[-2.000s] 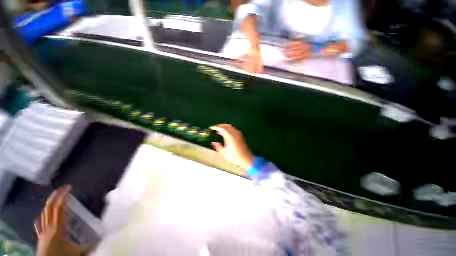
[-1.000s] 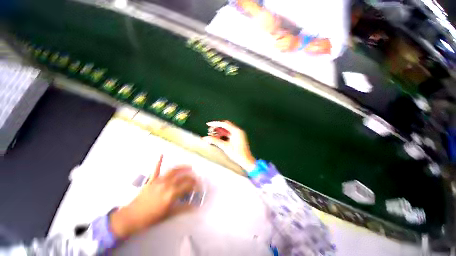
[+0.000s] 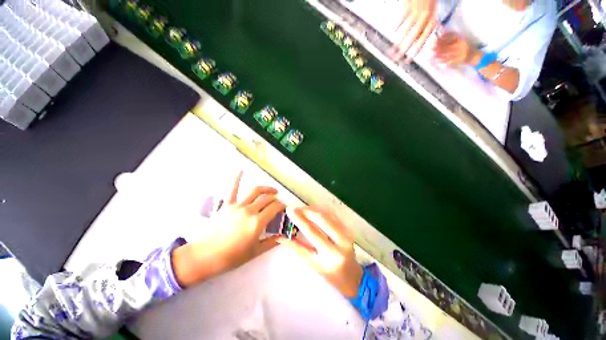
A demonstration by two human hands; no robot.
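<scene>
My left hand (image 3: 249,222) is over the white tabletop and holds a small plastic housing (image 3: 273,224) with a grey inside. My right hand (image 3: 324,247), with a blue band at the wrist, is close against it and holds a small circuit board (image 3: 291,230) at the housing's right side. The fingers partly hide both; how far the board is inside cannot be told. A pale housing-like piece (image 3: 208,206) lies just left of my left hand, partly hidden.
Circuit boards (image 3: 243,100) line the near side of the green belt (image 3: 399,172), with more along the far side. Housing groups (image 3: 496,299) stand on the belt at right. Housing stacks (image 3: 50,60) are on the black mat (image 3: 100,133). Another person's hands (image 3: 455,50) are opposite.
My left hand came from the mat at left to the front of the work surface. My right hand moved from the belt back to meet it. The view has also shifted.
</scene>
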